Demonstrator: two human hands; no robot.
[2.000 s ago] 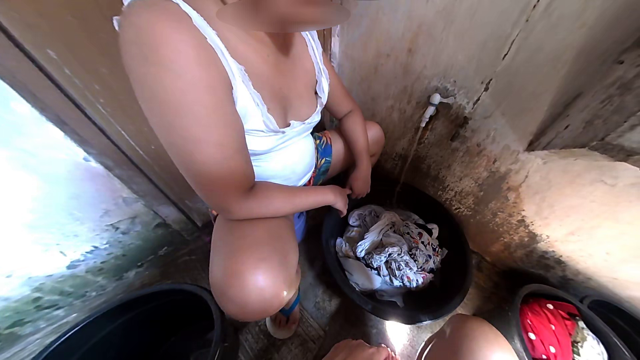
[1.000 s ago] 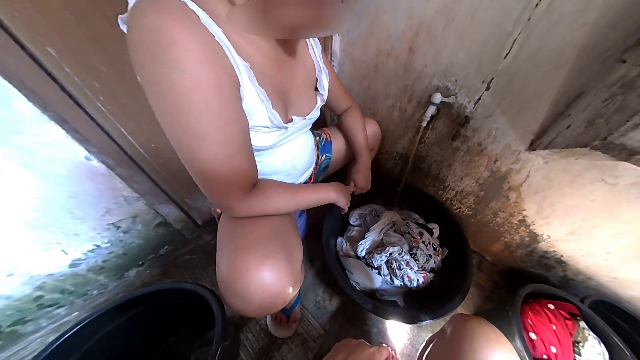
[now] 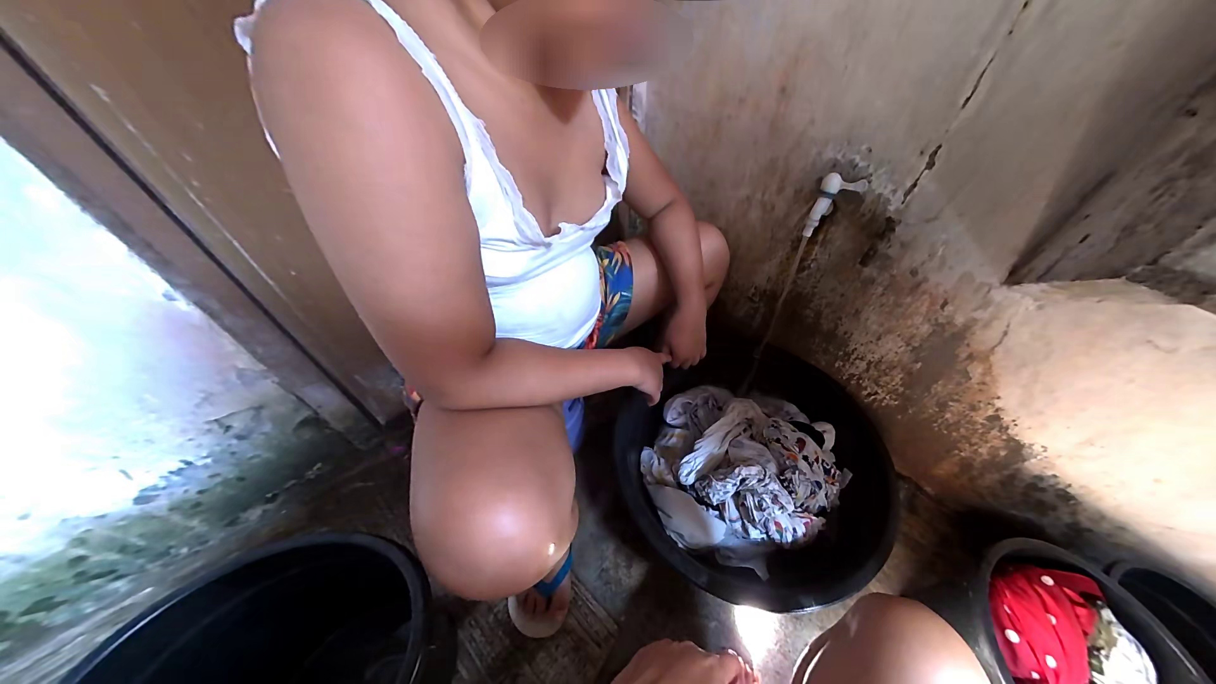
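At the bottom edge, part of a hand, seemingly my left hand (image 3: 686,663), shows beside my bent knee (image 3: 891,646); its fingers are mostly cut off, so what it holds cannot be told. My right hand is out of view. Beyond them stands a round black plastic basin (image 3: 860,560) with a heap of wet, patterned and white cloth (image 3: 746,465) inside. A thin stream of water runs from a white plastic tap (image 3: 828,195) on the wall down to the basin.
Across from me a person in a white sleeveless top (image 3: 546,275) squats, both hands near the basin's rim. A large black tub (image 3: 418,579) stands at lower left. At lower right, another black container (image 3: 1007,549) holds red dotted cloth (image 3: 1040,622), beside a further dark container (image 3: 1130,570).
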